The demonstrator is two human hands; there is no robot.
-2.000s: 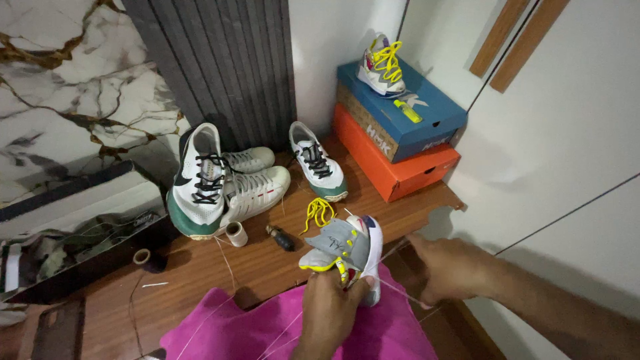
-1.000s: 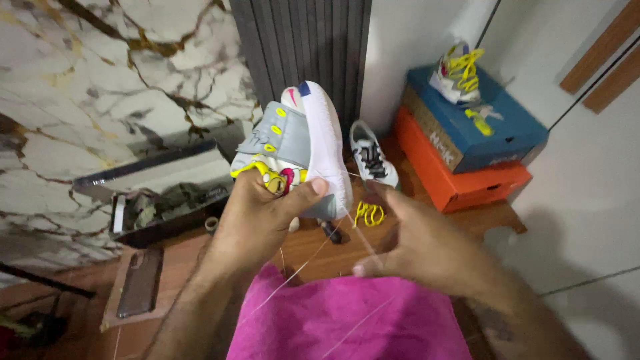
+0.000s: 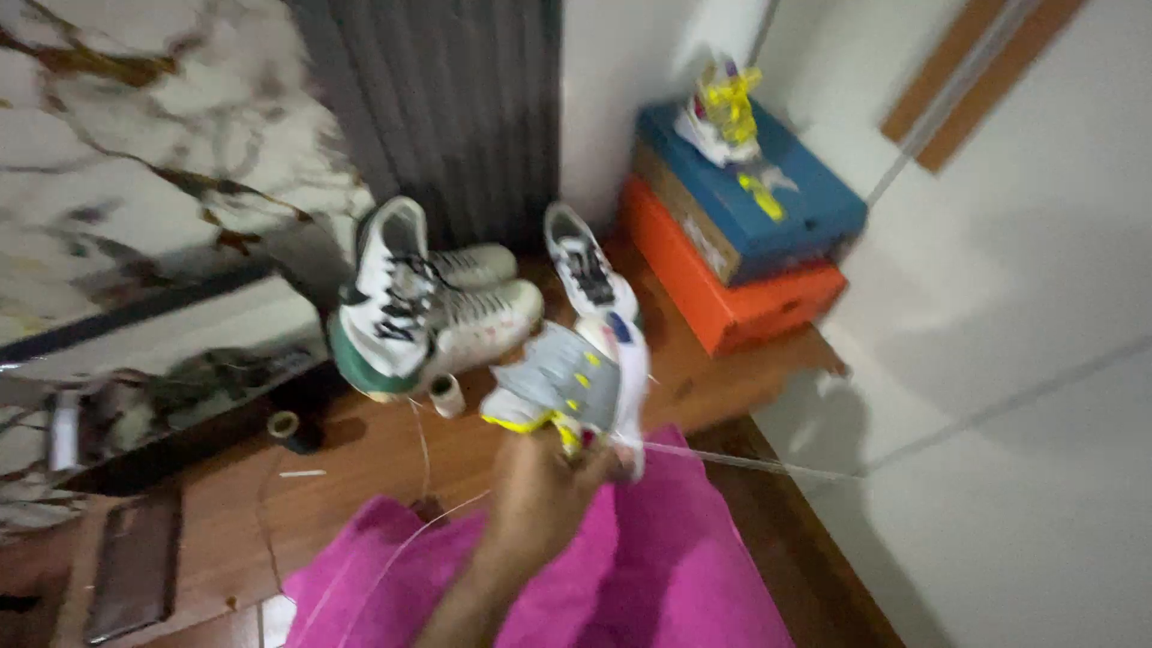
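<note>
My left hand (image 3: 549, 490) grips a grey and white sneaker (image 3: 576, 378) with yellow lace loops, holding it by its lower end above a pink cloth (image 3: 684, 549). From the sole's side a pale thread (image 3: 747, 462) runs taut to the right. My right hand is out of view. A white thread spool (image 3: 446, 396) stands on the wooden surface left of the sneaker, and a dark spool (image 3: 295, 432) lies farther left. More thin thread trails over the cloth.
White and green sneakers (image 3: 382, 315) and pale shoes (image 3: 490, 328) stand behind. Another laced sneaker (image 3: 589, 265) is beside an orange box (image 3: 729, 306). On that lies a blue box (image 3: 792, 198) bearing a yellow-laced shoe (image 3: 720, 117). At left are an open box (image 3: 198, 441) and a brown phone-like object (image 3: 135, 567).
My right hand, near the sneaker's sole one second ago, has left the view, and the thread now stretches far right. The left hand has lowered the sneaker. The view has shifted.
</note>
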